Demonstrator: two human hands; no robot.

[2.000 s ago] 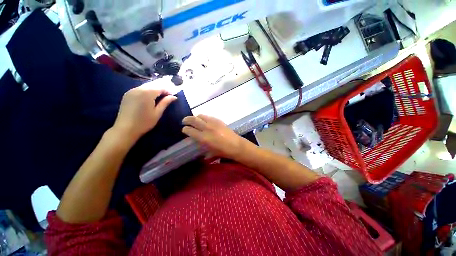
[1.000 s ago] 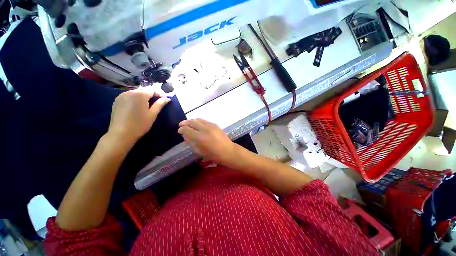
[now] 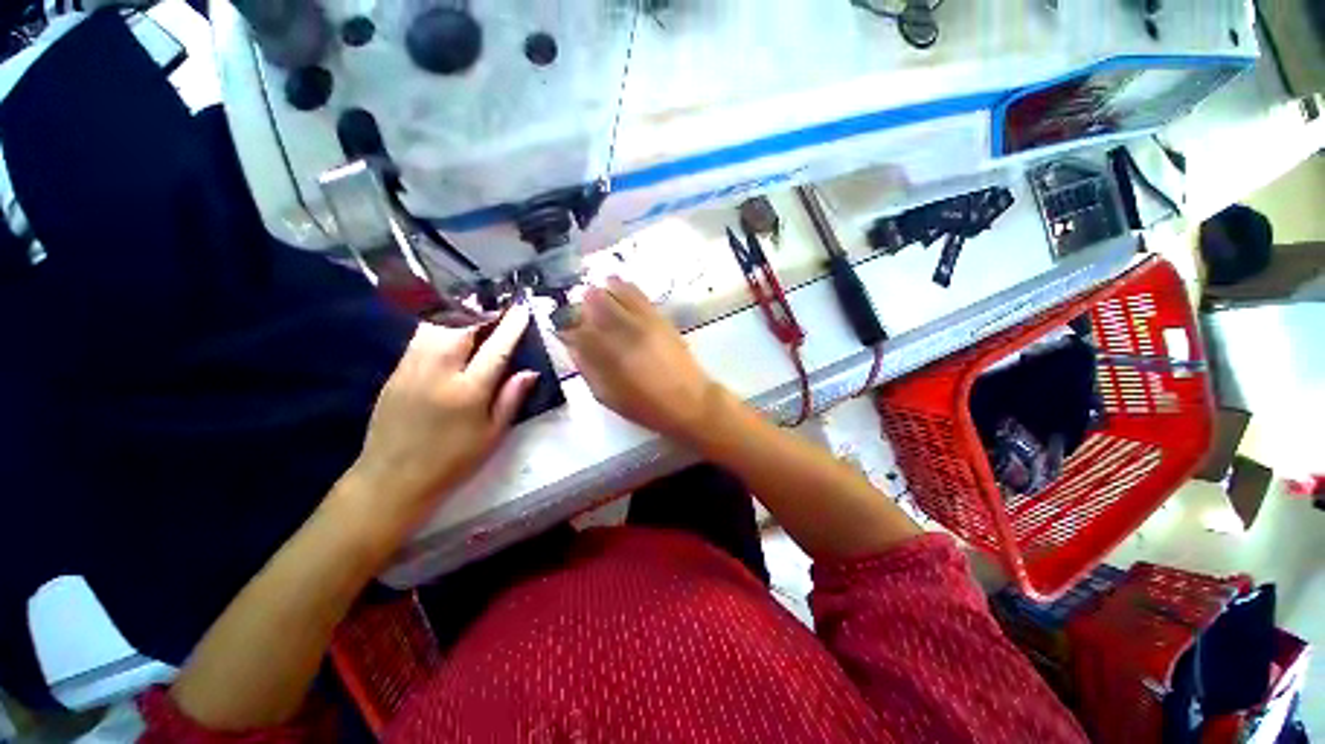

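Dark navy cloth (image 3: pixel 189 393) covers the table at left and runs under both hands to the sewing machine (image 3: pixel 756 87). My left hand (image 3: pixel 443 400) lies on the cloth just in front of the needle area, fingers pointing at the presser foot (image 3: pixel 541 291), which is partly hidden. My right hand (image 3: pixel 628 349) is close to the right of the foot, fingers bent at the cloth's edge; what its fingertips touch is hard to see. A dark cloth corner shows between the hands.
Red-handled snips (image 3: pixel 778 308), a screwdriver (image 3: pixel 855 298) and a black clamp-like piece (image 3: pixel 945 221) lie right of the needle. A small grey tray (image 3: pixel 1072 204) is at the table's right end. A red basket (image 3: pixel 1155 494) with dark items stands below at right.
My right hand has moved up from the cloth's near edge to beside the presser foot. My left hand has flattened on the cloth. The view has shifted, showing more of the machine head.
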